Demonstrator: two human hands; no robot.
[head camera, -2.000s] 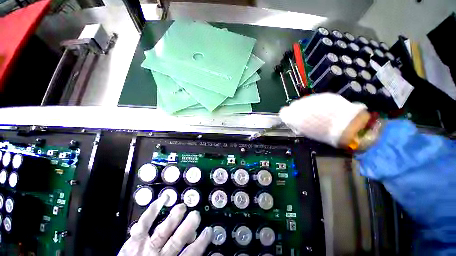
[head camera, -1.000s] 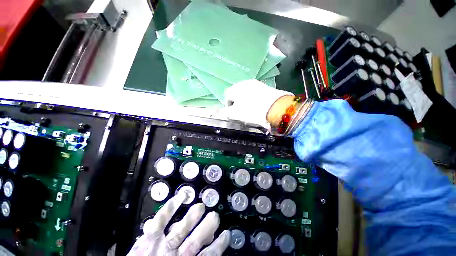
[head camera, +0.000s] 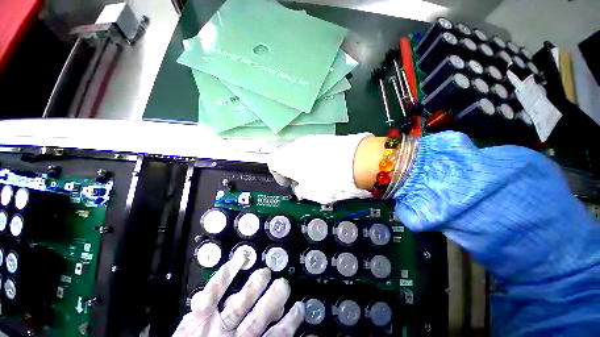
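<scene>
A dark green circuit board (head camera: 404, 283) with rows of black, silver-topped capacitors (head camera: 346, 232) sits in a black carrier (head camera: 431, 263). My left hand (head camera: 240, 303), in a thin white glove, rests on the capacitors at the lower left with fingers spread, holding nothing; its lower part is cut off by the picture's edge. My right hand (head camera: 322, 166), also gloved, is over the board's back edge and the carrier's rim. Its fingers are bent and mostly hidden, so I cannot tell whether it holds anything.
Another capacitor board in a carrier (head camera: 79, 263) is at the left. Behind the white rail (head camera: 72, 137), pale-green plates (head camera: 263, 72) lie in a loose stack on a dark green mat (head camera: 168, 92). Thin-shafted tools (head camera: 396, 85) and a capacitor board with white paper (head camera: 536, 105) are at the back right.
My right hand has moved left from near the tools, then nearer over the board's back edge. My left hand stays on the capacitors. The camera view has shifted slightly.
</scene>
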